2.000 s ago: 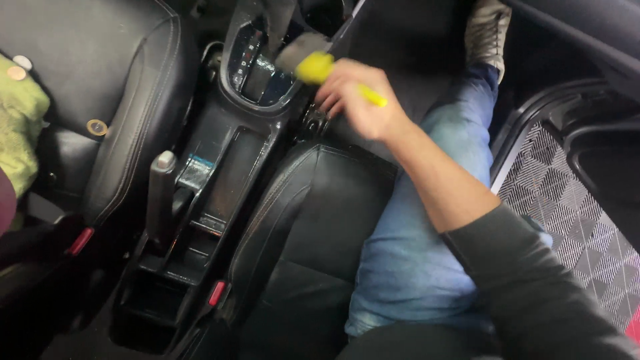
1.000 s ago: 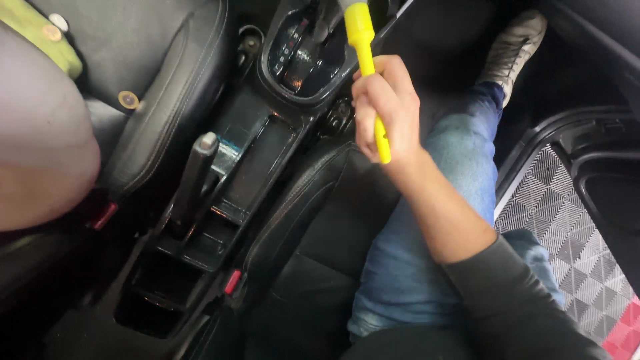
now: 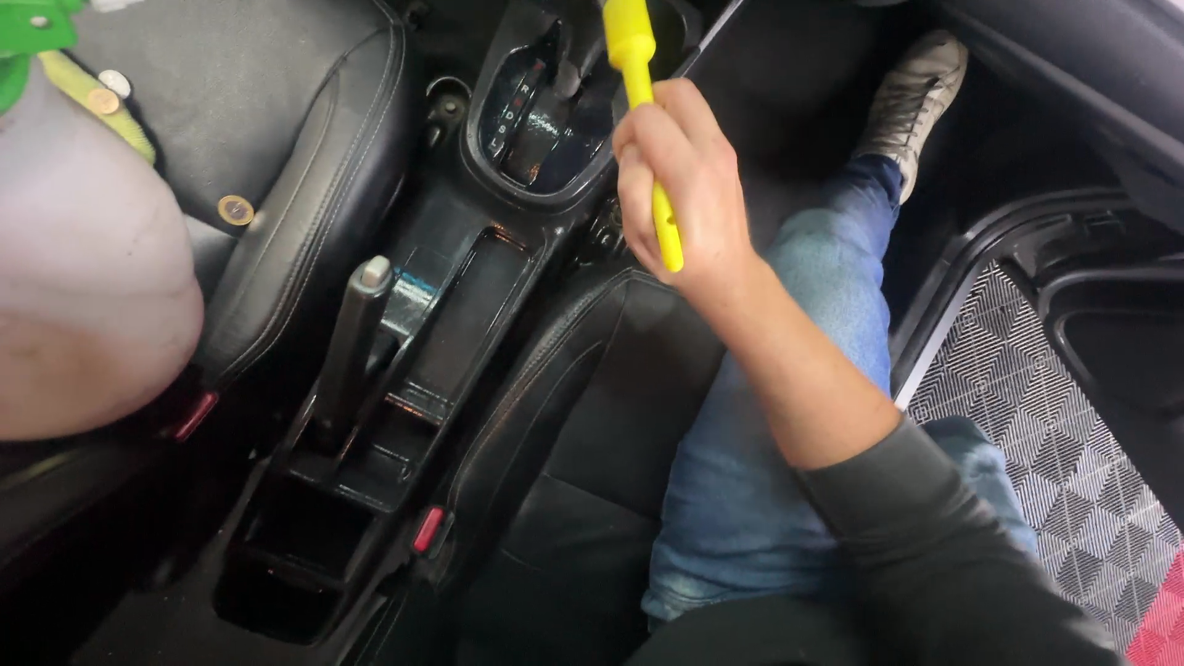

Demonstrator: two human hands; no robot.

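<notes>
My right hand (image 3: 684, 176) is closed around the yellow plastic handle of a brush (image 3: 632, 42), above the right side of the centre console. The brush head is mostly cut off by the top edge of the view, beside the automatic gear selector panel (image 3: 532, 129). At the left, close to the camera, is a large pale rounded object (image 3: 88, 268), perhaps a bottle, with a green plastic part (image 3: 35, 35) above it. My left hand cannot be made out. Between the seats, the handbrake lever (image 3: 353, 342) points up next to a long console tray (image 3: 472, 319).
Several round discs, one of them two-toned (image 3: 235, 210), and a yellow-green cloth (image 3: 102, 106) are on the black passenger seat (image 3: 268, 55). A red seat-belt buckle (image 3: 428, 529) is beside the driver's seat (image 3: 592, 444). My jeans-clad leg extends along the right, near the door sill (image 3: 948, 324).
The brush has swung from roughly level to nearly upright in my right hand. The pale object at the left has come much further into view. The view has shifted somewhat.
</notes>
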